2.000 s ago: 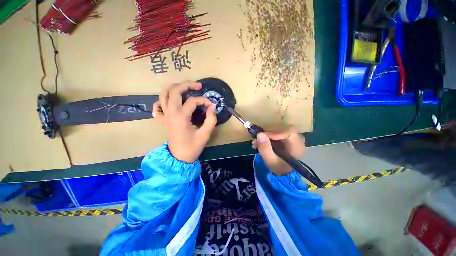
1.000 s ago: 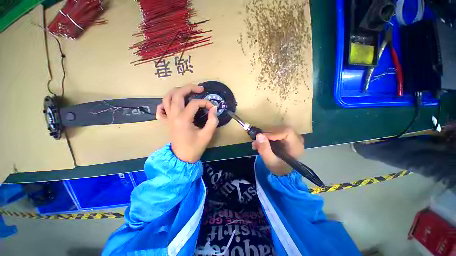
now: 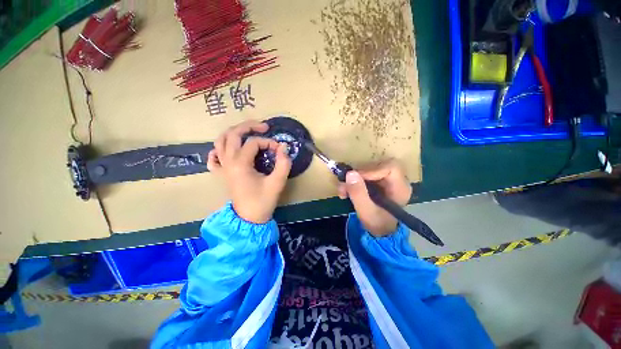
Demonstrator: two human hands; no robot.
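A black headphone lies on the cardboard, its band (image 3: 146, 162) stretched to the left. Its right ear cup (image 3: 299, 133) is face up with a silver-white round centre. My left hand (image 3: 248, 165) holds this cup, thumb and forefinger curled at the centre; the fingertips hide part of it. My right hand (image 3: 379, 196) grips the soldering iron (image 3: 346, 173) like a pen, with its tip over the right part of the cup. Whether the tip touches cannot be told. The other ear cup (image 3: 78, 171) stands at the band's left end.
Loose red wires (image 3: 216, 42) and a red bundle (image 3: 102, 39) lie at the back. Fine gold-brown bits (image 3: 371, 61) cover the cardboard's right part. The blue tray (image 3: 470, 134) at right holds a yellow sponge (image 3: 488, 67) and a red-handled tool (image 3: 543, 88).
The iron's tip has drawn back slightly from the cup's centre toward its right edge. The view has shifted a little; my left hand stays on the cup.
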